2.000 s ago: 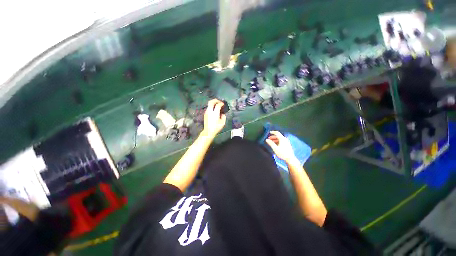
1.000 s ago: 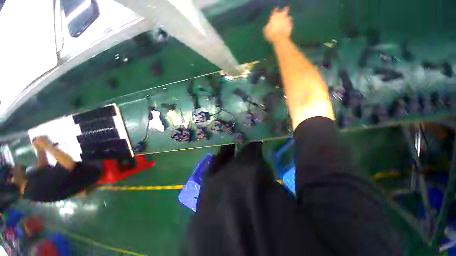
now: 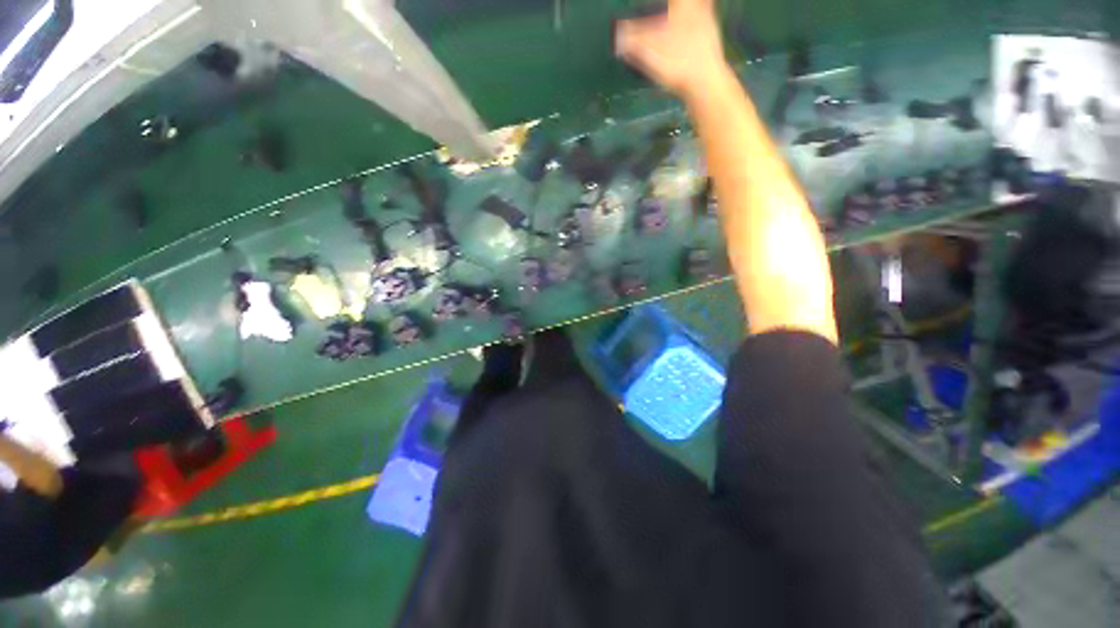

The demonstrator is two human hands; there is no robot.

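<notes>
My right hand point(image 3: 676, 49) is at the end of my outstretched arm, over the green strip beyond the bench. It is blurred and partly cut by the top edge; no held thing can be made out. My left hand is not in view. Black corded units point(image 3: 349, 340) lie in rows along the near edge of the green bench point(image 3: 221, 368), with another clump point(image 3: 461, 302) nearer the middle. A crumpled white cloth point(image 3: 263, 313) and a pale yellow piece point(image 3: 319, 294) lie left of them.
A parts tray point(image 3: 166, 356) with black rows stands at left above a red stool point(image 3: 197, 466). Two blue stools point(image 3: 676, 390) are below the bench. A pale post point(image 3: 418, 86) slants down to the bench. A white sheet point(image 3: 1056, 117) lies far right. People are at both sides.
My right hand has gone from beside my body to far over the bench and now nears the top edge. My left hand, earlier at a black unit, has left view. The camera view has shifted.
</notes>
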